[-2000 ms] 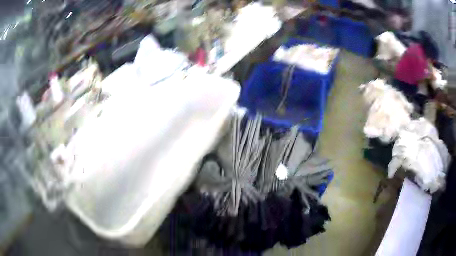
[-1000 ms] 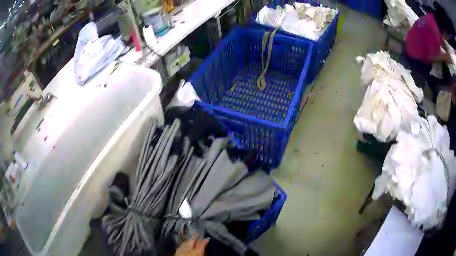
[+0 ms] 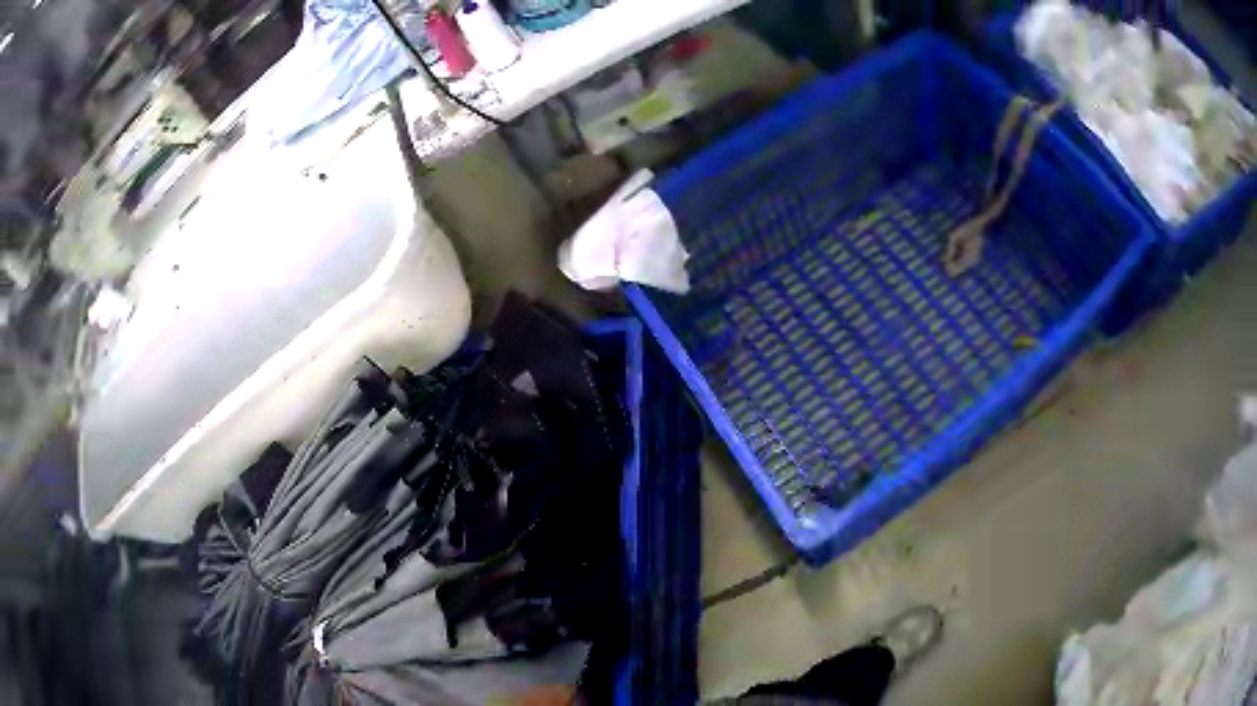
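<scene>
Tied bundles of grey cloth panels (image 3: 324, 476) with dark ends lie at the lower left. They are fanned out and gathered by ties. A small white tag (image 3: 320, 640) shows on the nearer bundle. Dark cut pieces (image 3: 531, 455) spread beside them, against a narrow blue crate (image 3: 662, 552). A sliver of skin-coloured shape, likely part of one of my hands, shows at the bottom edge on the grey cloth. It is cut off and blurred, so I cannot tell which hand or its grip. No other hand is distinguishable.
A large blue slatted crate (image 3: 813, 541) holds a cord (image 3: 982, 228); a white cloth (image 3: 627, 246) hangs at its corner. A white tub (image 3: 444, 297) stands left. Another crate behind holds pale cloth (image 3: 1117, 97). White cloth (image 3: 1172, 634) is lower right. A dark shape (image 3: 827, 679) lies bottom centre.
The view has turned and moved closer to the crates. The large crate now appears bigger and farther right. The grey bundles sit farther left, with more dark cloth showing. The hand is more cut off.
</scene>
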